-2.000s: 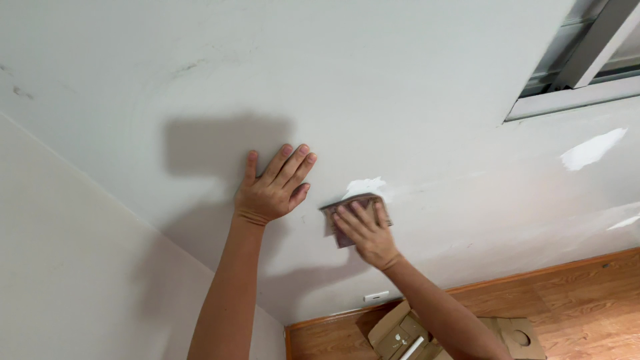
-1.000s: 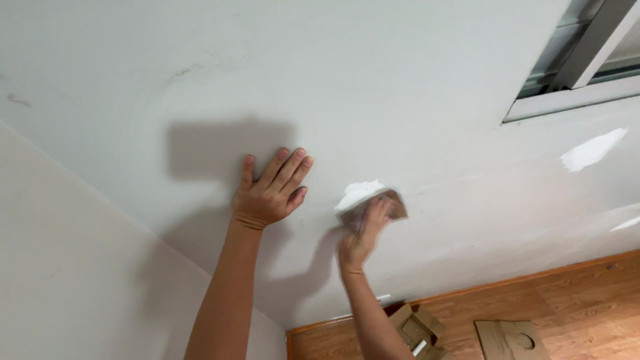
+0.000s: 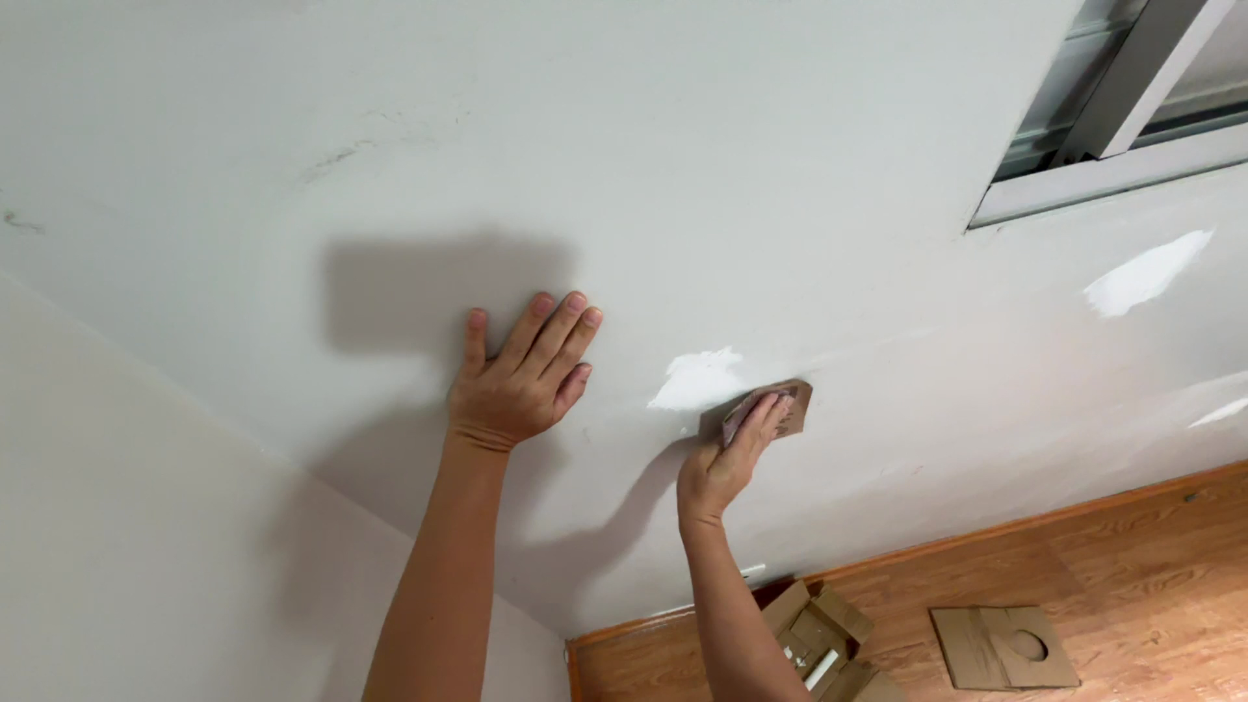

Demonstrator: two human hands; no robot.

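My left hand (image 3: 522, 375) lies flat against the white wall (image 3: 682, 195) with its fingers apart, holding nothing. Lower and to the right, my right hand (image 3: 736, 453) presses a folded sheet of brown sandpaper (image 3: 795, 408) to the wall. The sheet sits just below and right of a bright white filler patch (image 3: 698, 378), which shows uncovered. Another filler patch (image 3: 1149, 273) is farther right, under the window. The side of the sandpaper against the wall is hidden.
A metal window frame (image 3: 1111, 175) is at the upper right. Below are an orange-brown baseboard (image 3: 975, 531), a wood-look floor (image 3: 1160, 585), an open cardboard box (image 3: 829, 624) with a white stick-like thing inside, and a flat cardboard piece with a round hole (image 3: 985, 648). A wall corner runs along the left.
My right hand and the sandpaper have moved off the filler patch, down and to the right, so more of the patch shows. My left hand has stayed in place on the wall.
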